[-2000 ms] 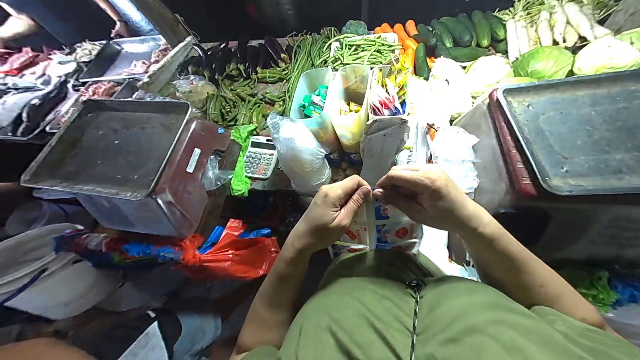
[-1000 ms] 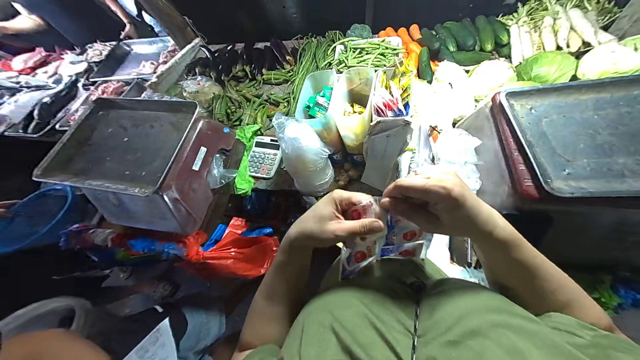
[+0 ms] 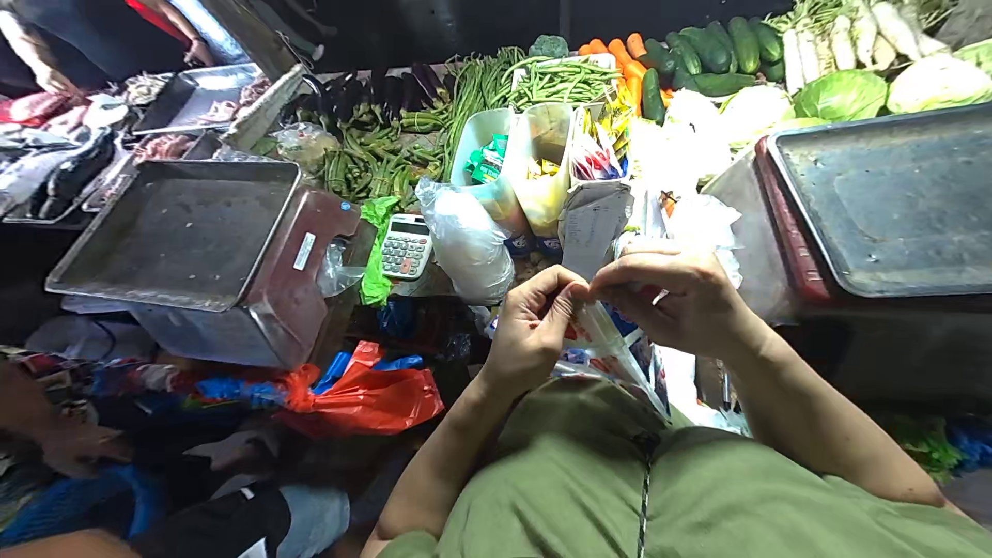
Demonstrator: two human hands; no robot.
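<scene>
My left hand [image 3: 539, 329] pinches the top of a clear plastic packet [image 3: 608, 349] with red and blue print, which hangs down in front of my green shirt. Close beside it, my right hand [image 3: 678, 298] has its thumb and fingers together at the packet's upper edge; the fingertips of both hands nearly meet. Just beyond them stands a cardboard flap [image 3: 593, 225] in front of open plastic containers [image 3: 484, 155] with small sachets. A white calculator [image 3: 406, 246] and a filled clear plastic bag [image 3: 469, 244] lie to the left of my hands.
Metal trays [image 3: 182, 232] [image 3: 899, 194] rest on scale-like boxes at both sides. Behind are okra [image 3: 372, 163], green beans [image 3: 562, 77], carrots, cucumbers [image 3: 713, 54], radishes and cabbages [image 3: 841, 97]. A red plastic bag [image 3: 372, 395] hangs at lower left. Other people's hands show at the left, near fish and meat.
My hands have drawn together at the packet's top edge; a second ago they were a little apart with the packet bunched in the left. A person's hand has come into view at lower left.
</scene>
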